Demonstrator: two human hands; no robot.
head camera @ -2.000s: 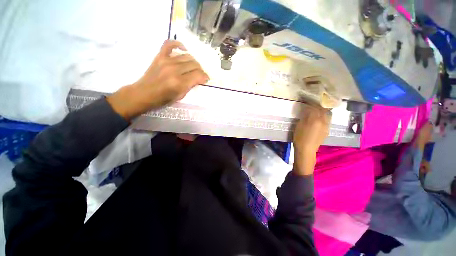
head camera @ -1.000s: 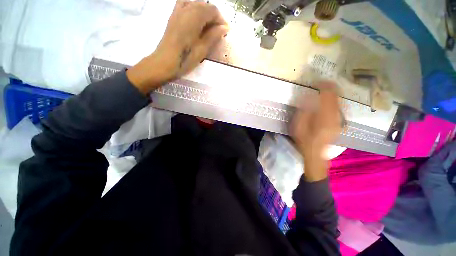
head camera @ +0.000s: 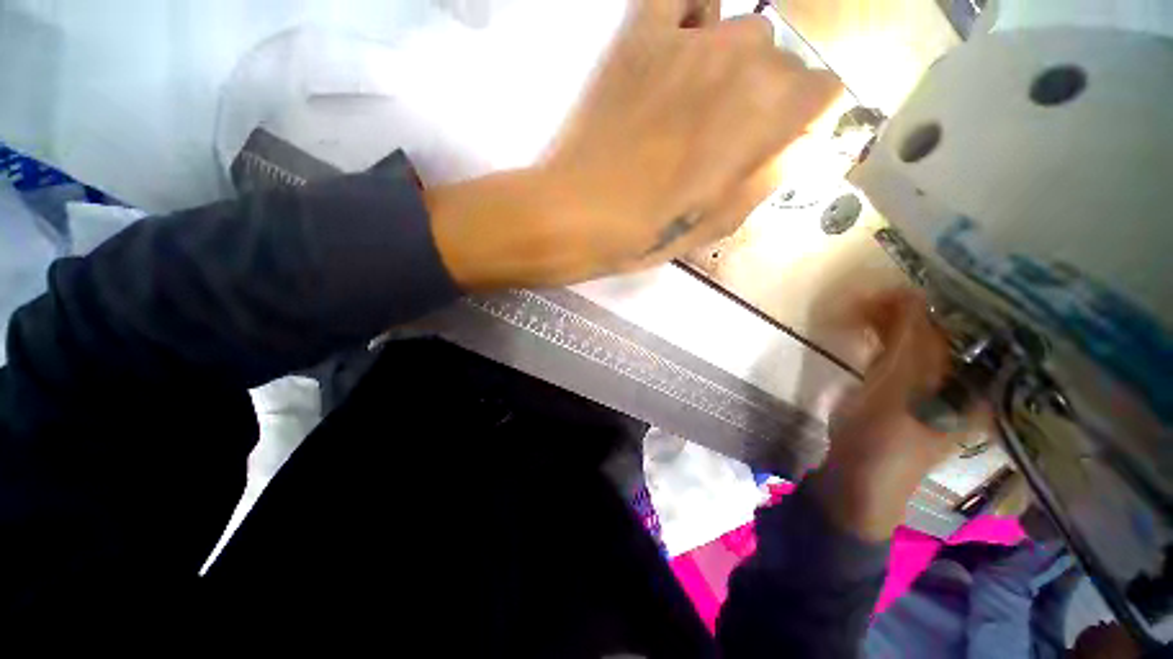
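Note:
The cream sewing machine head [head camera: 1029, 167] fills the upper right, close to the camera. My left hand [head camera: 682, 135] is over the machine bed [head camera: 746, 258] beside the brightly lit needle area, fingers curled; what is at its fingertips is lost in glare. White fabric [head camera: 347, 97] lies to the left of and behind this hand. My right hand [head camera: 900, 399] is blurred, at the front right of the bed below the machine head, partly against dark metal parts; whether it holds anything cannot be told.
A grey ruler strip [head camera: 618, 354] runs along the table's front edge over my black-clothed lap. Pink fabric [head camera: 701, 579] shows below the table. Another person's grey-blue sleeve [head camera: 958, 605] is at the lower right. A blue perforated crate edge [head camera: 45, 180] is at the far left.
The view has moved closer and turned, so the machine head now looms at the right. My left hand has moved to the needle area. My right hand has moved up beside the machine head.

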